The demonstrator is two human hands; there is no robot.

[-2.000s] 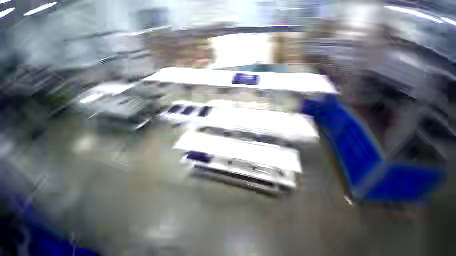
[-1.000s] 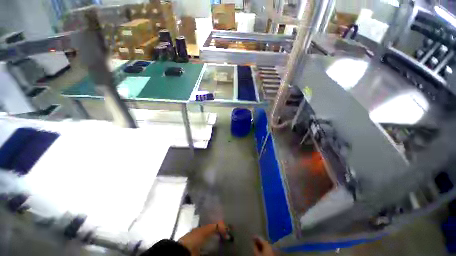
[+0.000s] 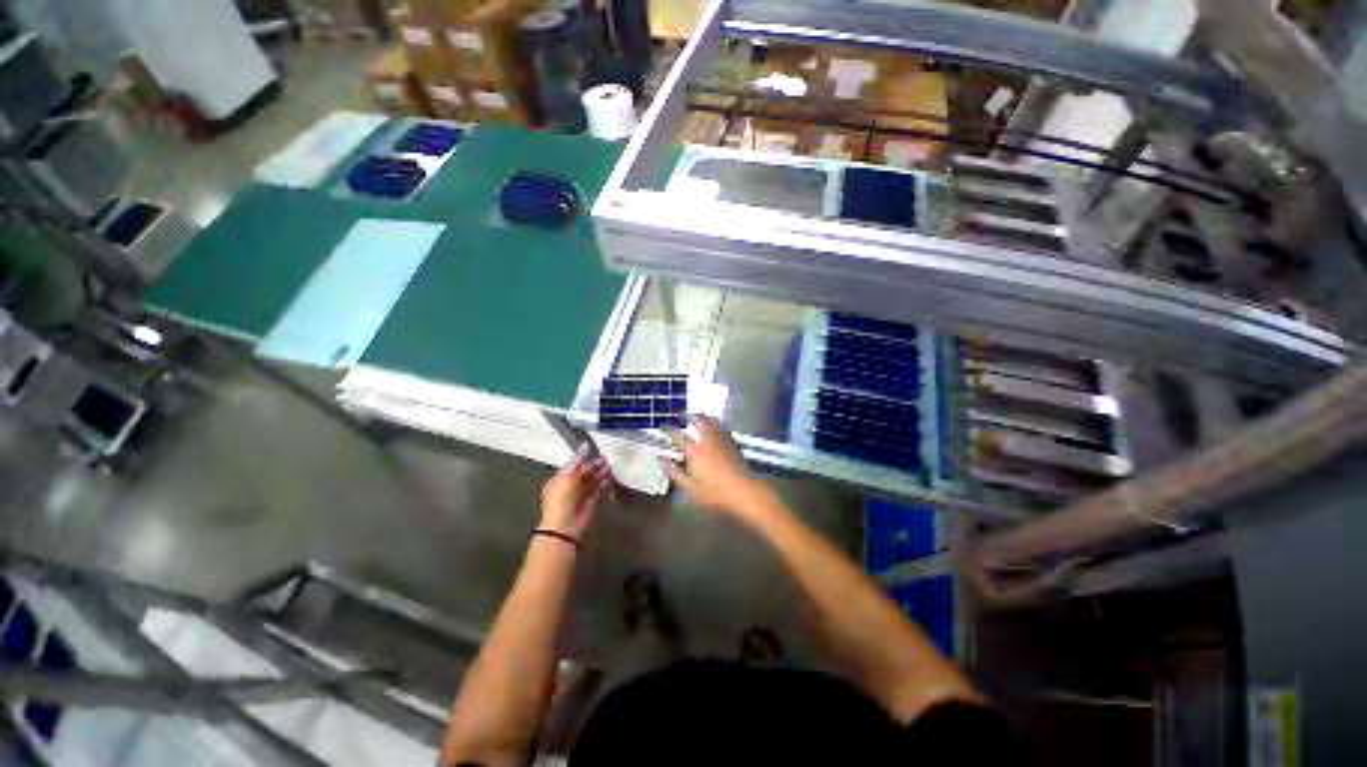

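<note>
A dark blue cell piece with bright silvery lines [image 3: 645, 400] lies at the near corner of the machine frame, beside the green table top [image 3: 487, 322]. My right hand [image 3: 708, 468] is at its lower right edge, fingers spread and fingertips close to it; whether they touch it is unclear. My left hand [image 3: 576, 492] is just below the table corner, left of and below the cell piece, with fingers bent. Whether it holds anything cannot be told.
A thick aluminium rail [image 3: 930, 270] crosses beyond my hands. Behind it, dark cells [image 3: 867, 393] lie on a pale strip. A ribbed duct [image 3: 1169, 465] is at right. Dark oval bundles [image 3: 540, 199] and a pale sheet [image 3: 354, 294] lie on the green table. Cartons [image 3: 468, 60] stand behind.
The view has moved up to the green table and machine frame. Both hands have come from the bottom edge of the picture to the cell piece at the corner.
</note>
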